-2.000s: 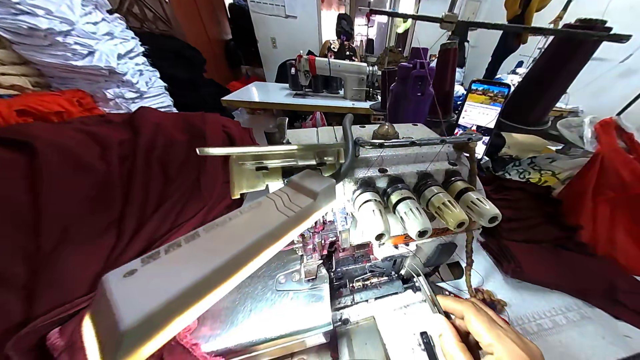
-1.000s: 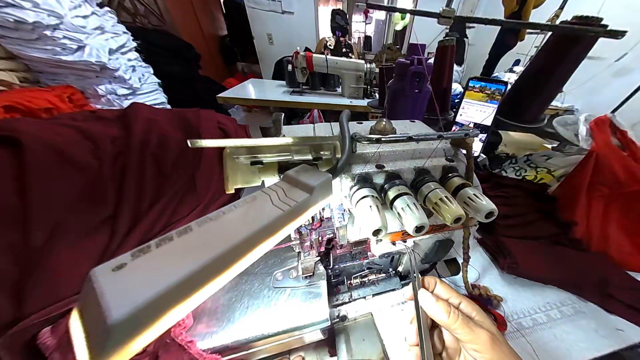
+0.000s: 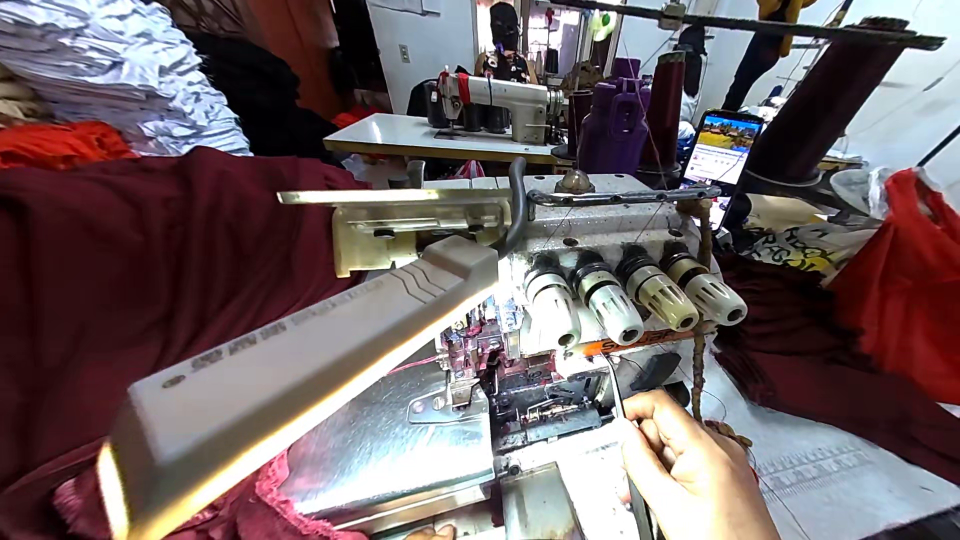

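My right hand (image 3: 686, 469) grips a pair of metal tweezers (image 3: 616, 390), their bent tips raised under the tension dials (image 3: 611, 307) of an overlock sewing machine (image 3: 600, 217). The front cover is down, and the looper area (image 3: 544, 401) shows just left of the tweezers. Only fingertips of my left hand (image 3: 431, 532) are visible at the bottom edge, below the machine's metal cloth plate (image 3: 390, 435); whether they hold anything cannot be told. A lit lamp bar (image 3: 300, 375) slants across the left front.
Maroon fabric (image 3: 150, 300) fills the left side, and more maroon cloth (image 3: 810, 352) lies at the right beside a red plastic bag (image 3: 907, 285). Behind the machine stand thread cones (image 3: 825, 105), a purple bottle (image 3: 615, 127) and a phone (image 3: 720, 150). Another sewing machine (image 3: 510, 105) stands farther back, with a person (image 3: 504, 45) behind it.
My right hand has brought the tweezers up from the lower front to just below the tension dials. My left fingertips, out of sight two seconds ago, now show at the bottom edge.
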